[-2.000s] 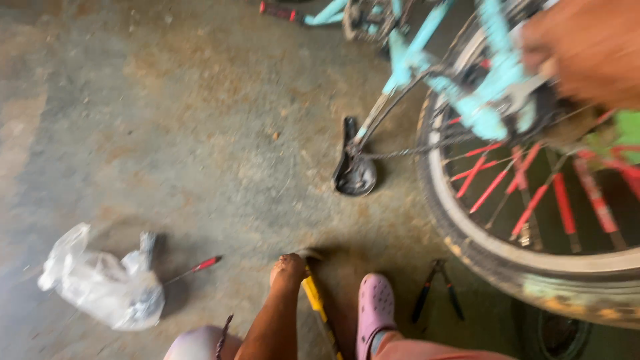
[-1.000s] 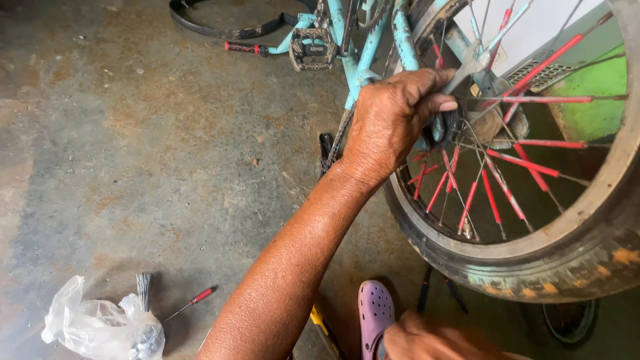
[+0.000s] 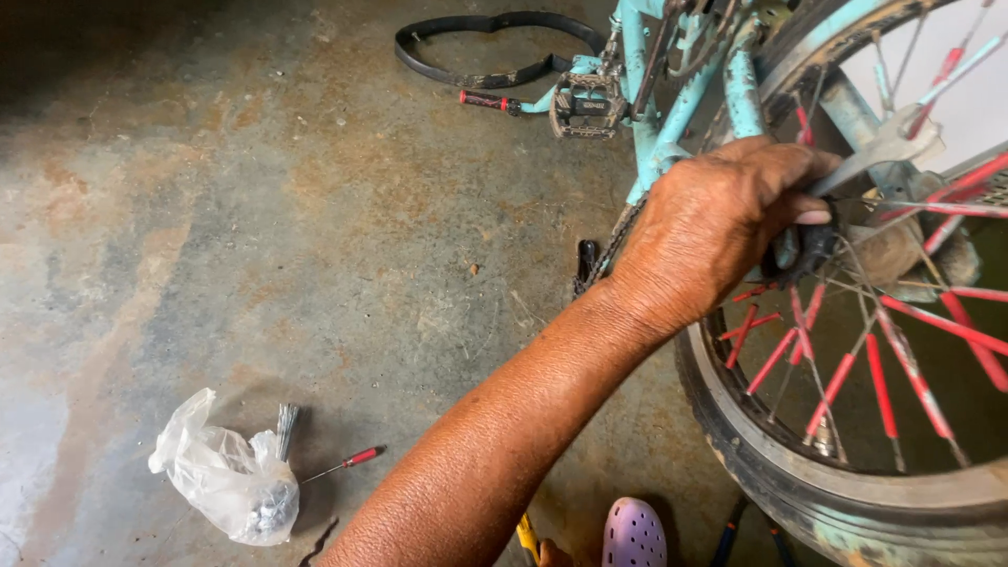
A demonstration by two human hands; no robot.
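Note:
My left hand (image 3: 709, 220) reaches across to the bicycle's rear wheel and grips a metal open-end wrench (image 3: 866, 157). The wrench's wide jaw points up and right, in front of the red-sleeved spokes (image 3: 886, 386). Just below my fingers is the dark hub area, with the light-blue frame (image 3: 681, 106) beside my hand. At the bottom edge, part of my right hand (image 3: 555, 554) shows next to a yellow handle (image 3: 528, 535); its grip is mostly out of frame. The wheel's tire (image 3: 756, 480) fills the lower right.
A black inner tube (image 3: 504, 79) lies behind the pedal (image 3: 589, 106) and red-black handlebar grip (image 3: 484, 99). At lower left are a plastic bag (image 3: 228, 480) with metal parts and a red-handled screwdriver (image 3: 362, 457). A pink clog (image 3: 634, 535) and dark-handled pliers (image 3: 732, 528) are near the tire.
Two seconds ago my right hand was at the hub and my left hand was low by the yellow handle. Since then my left hand has come up to the wrench and my right hand has moved down.

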